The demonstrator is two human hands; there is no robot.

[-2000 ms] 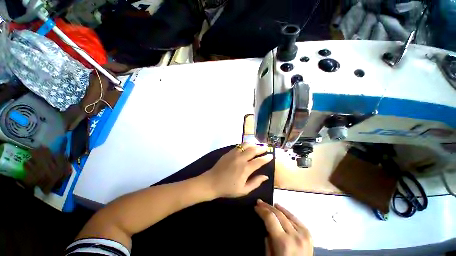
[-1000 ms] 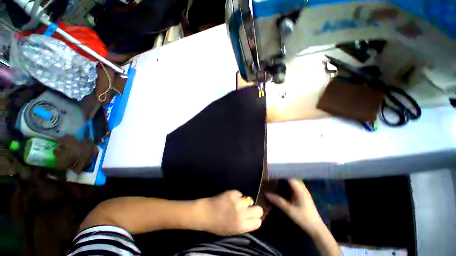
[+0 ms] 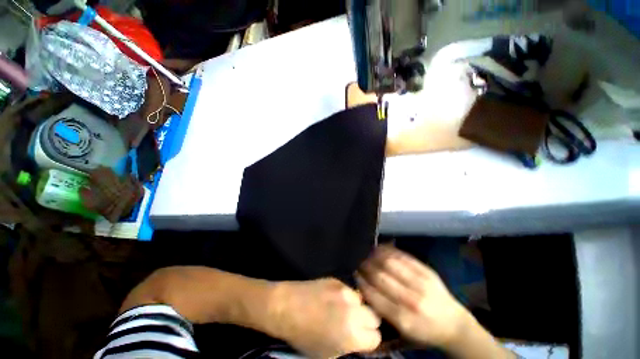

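A black panel (image 3: 312, 186) lies on the white machine table, its tip under the needle area of the sewing machine (image 3: 393, 49), and hangs over the front edge towards the lap. A thin seam edge runs down its right side. My left hand (image 3: 333, 319) is closed in a fist on the panel's lower edge below the table front. My right hand (image 3: 407, 294) is beside it, touching, with its fingers on the cloth at the seam edge. The fingertips of both hands are partly hidden, and the image is slightly blurred.
On the bed's right lie a brown folded piece (image 3: 504, 124) and black-handled scissors (image 3: 568, 137). At left are a grey fan-like device (image 3: 70, 140), a green-labelled bottle (image 3: 63, 191), a silvery plastic bag (image 3: 95, 66) and a blue-edged board (image 3: 168, 144). The table's front edge (image 3: 491, 223) crosses below.
My hands have moved from near the needle down to the panel's lower part, below the table edge. My right hand has closed in beside my left. The view has shifted, showing the machine higher.
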